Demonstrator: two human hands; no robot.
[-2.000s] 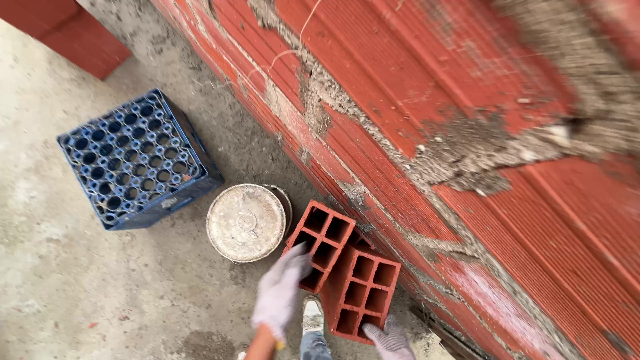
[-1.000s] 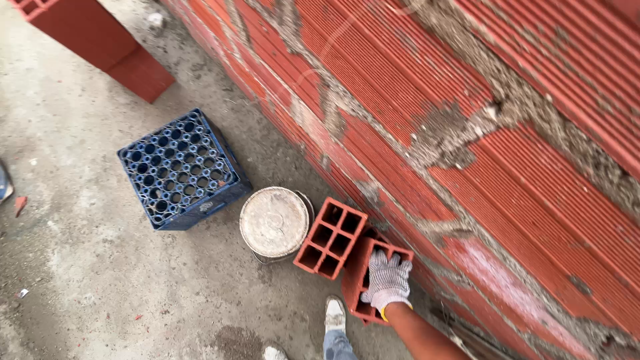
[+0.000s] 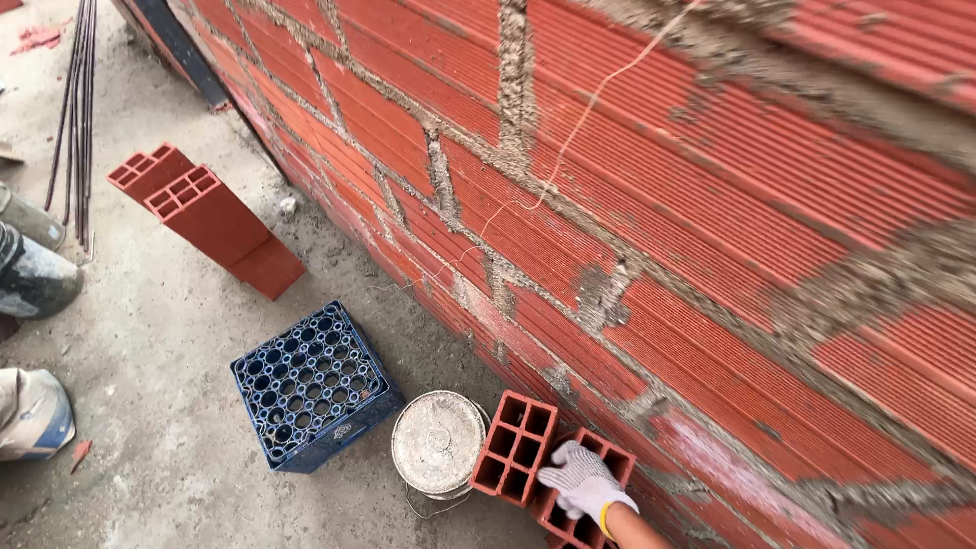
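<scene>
My right hand [image 3: 583, 482], in a pale knitted work glove with a yellow cuff edge, rests on the open end of a red hollow clay brick [image 3: 616, 460]. Its fingers lie over the cells; whether they grip a wall of the brick, I cannot tell. Just left of it, a second hollow clay brick [image 3: 514, 446] stands on end, its cells facing up. Beside that brick is a lidded bucket [image 3: 438, 444] with a mortar-stained top. Out of the picture is my left hand.
A red hollow-brick wall [image 3: 534, 229] with rough mortar joints runs diagonally along the right, a thin string [image 3: 568, 137] across it. On the concrete floor are a blue plastic bottle crate [image 3: 313, 385], more hollow bricks [image 3: 221, 221], steel rods [image 3: 75, 122], a dirty bucket [image 3: 34, 274] and a sack [image 3: 34, 415].
My left hand, at the left brick two seconds ago, has left the view. My right hand has moved from the brick's lower edge onto its top. The view has shifted, showing more floor and wall.
</scene>
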